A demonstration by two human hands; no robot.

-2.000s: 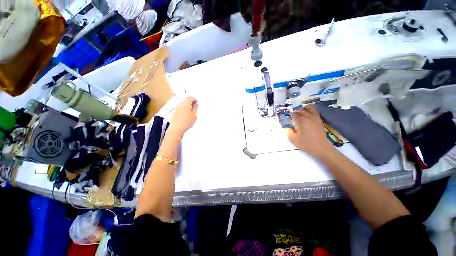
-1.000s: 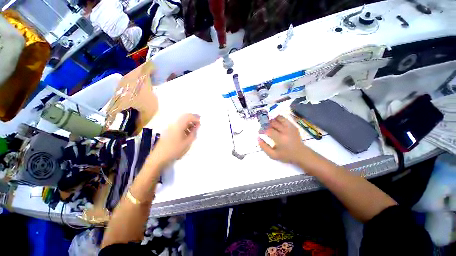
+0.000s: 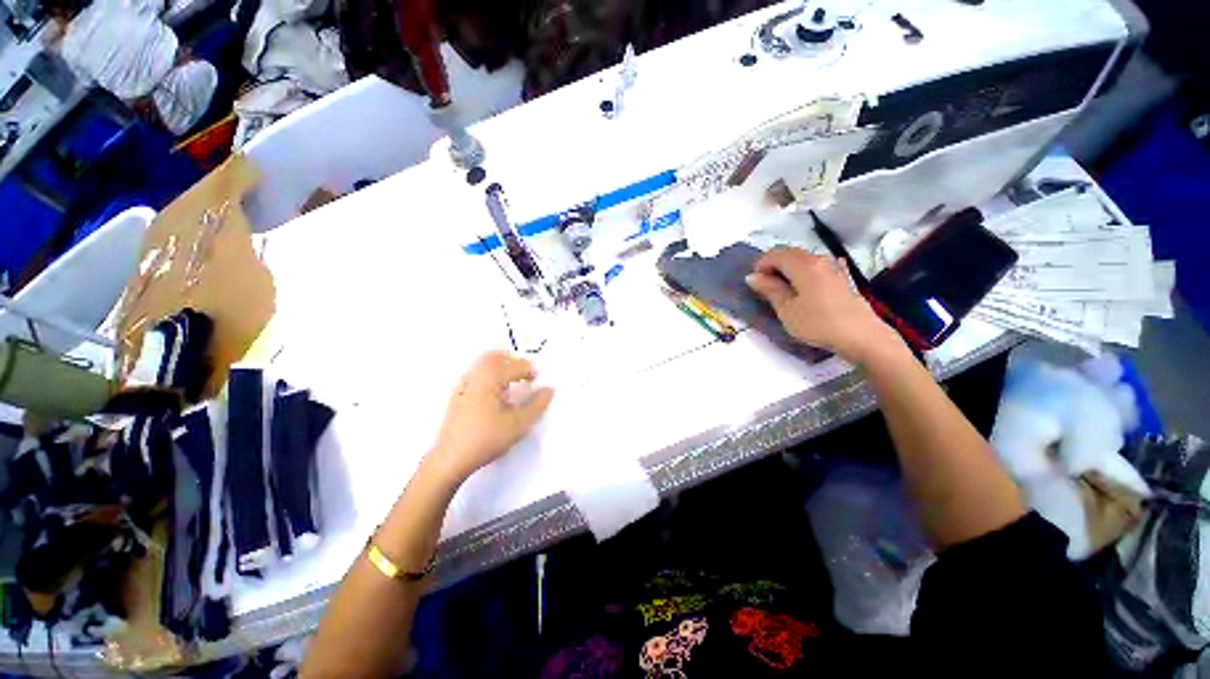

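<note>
My left hand (image 3: 491, 414) is over the white table, left of and below the needle area, with thumb and fingers apart and nothing visible in it. My right hand (image 3: 820, 308) is over the grey fabric piece (image 3: 719, 275), fingertips curled down on it; whether they grip it is unclear. A thin white cloth piece (image 3: 613, 496) lies over the table's front edge. The presser foot (image 3: 580, 295) has no navy strip visible under it. Navy strips with white edges (image 3: 248, 458) are fanned out at the left.
The sewing machine (image 3: 690, 120) spans the back. Small yellow-green tools (image 3: 703, 316) lie beside the grey piece. A red-edged black phone (image 3: 945, 276) and printed slips (image 3: 1081, 265) are at right. Brown cardboard (image 3: 199, 272), a green bottle (image 3: 51, 377) and tangled scraps (image 3: 67, 517) are at left.
The view has shifted right. My right hand has left the presser foot and moved right onto the grey piece. My left hand is closer to the needle area. White cloth now shows at the front edge.
</note>
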